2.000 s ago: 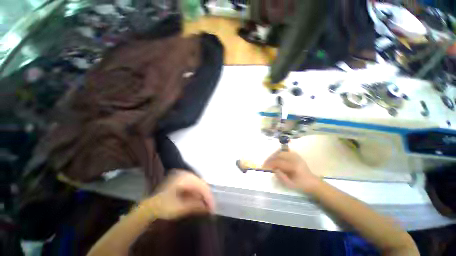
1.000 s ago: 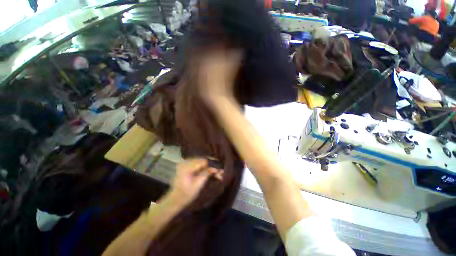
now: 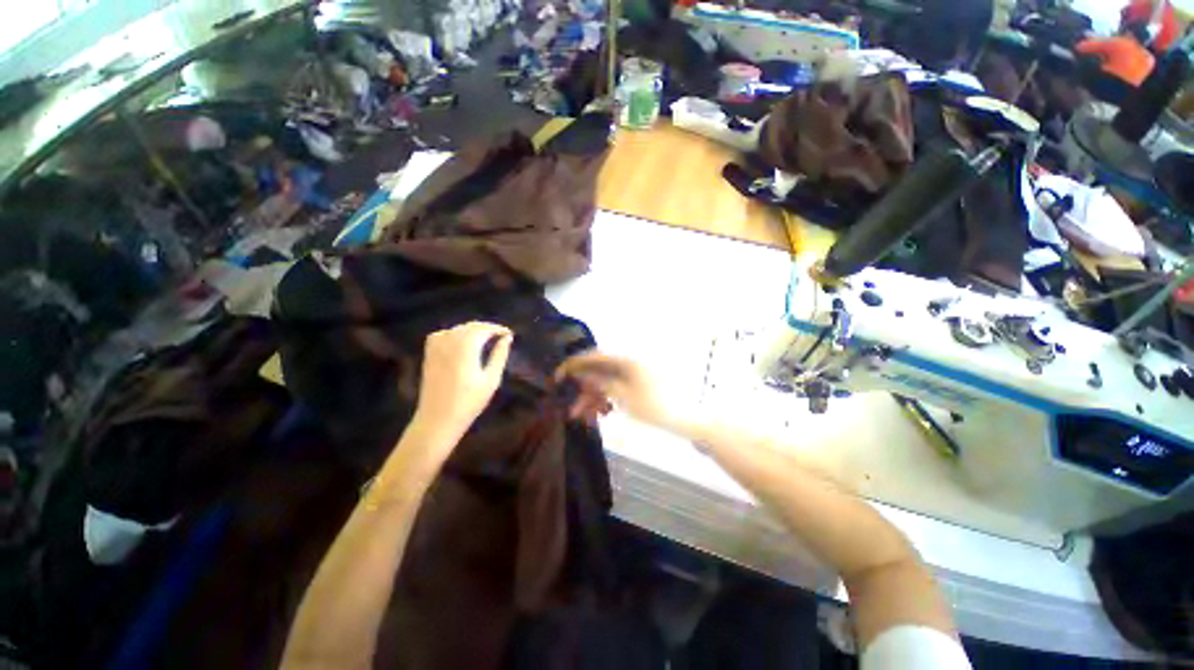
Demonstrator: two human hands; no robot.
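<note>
A dark brown and black garment [image 3: 504,242] is heaped on the left part of the white table and hangs over its front edge. My left hand [image 3: 461,373] is closed on the garment's dark cloth near the middle of the heap. My right hand [image 3: 613,393] is beside it, fingertips pinching the garment's edge. The cloth between the hands is dark, so the exact part held cannot be told. The white sewing machine [image 3: 969,393] stands to the right, with no cloth seen under its presser foot [image 3: 817,397].
Yellow and black thread snips [image 3: 930,429] lie under the machine arm. A dark thread cone [image 3: 904,216] leans behind the head. More brown cloth [image 3: 838,131] is heaped at the back beside a wood-coloured board [image 3: 694,179]. A jar [image 3: 639,94] stands behind the board. Dark cloth hangs at the left.
The garment, lifted in front of me a second ago, now lies lower and spread over the left table part. My right hand has come down and back towards me, beside my left.
</note>
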